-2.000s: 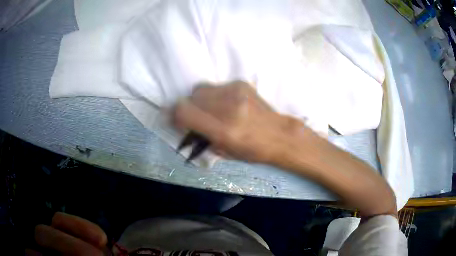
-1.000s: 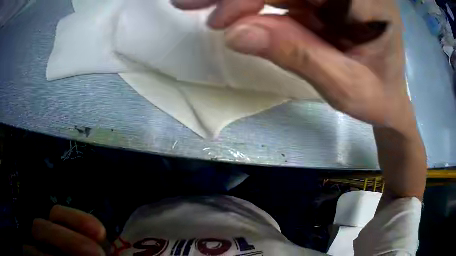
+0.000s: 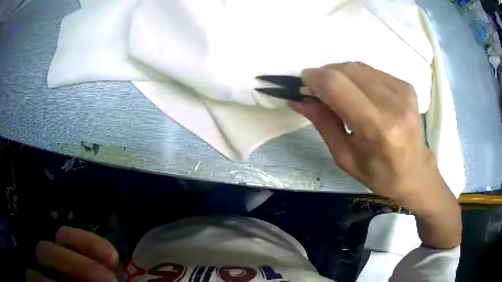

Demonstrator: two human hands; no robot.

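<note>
The off-white jacket [image 3: 181, 60] lies in folds over the table, its pale centre overexposed. One pointed corner of matte cream cloth [image 3: 240, 137] reaches toward the front edge. My right hand [image 3: 380, 121] is over the jacket's lower right part and grips dark thread snips [image 3: 283, 88] between thumb and fingers. The two blades point left, tips slightly apart, over the cloth. Whether they touch it I cannot tell. My left hand [image 3: 77, 256] is at the lower left, below the table edge, with fingers curled. It is cut off by the picture's edge, and its palm is hidden.
The blue-grey table [image 3: 88, 115] has a worn, curved-looking front edge. A yellow rail [image 3: 480, 199] and white cloth [image 3: 392, 231] are at the lower right. Clutter [image 3: 482, 30] lies at the far upper right. My printed white shirt [image 3: 220, 242] shows below, by a dark floor.
My right hand swept up and right from the front corner, close before the camera, then came down onto the jacket's right part with the snips showing. My left hand has hardly moved.
</note>
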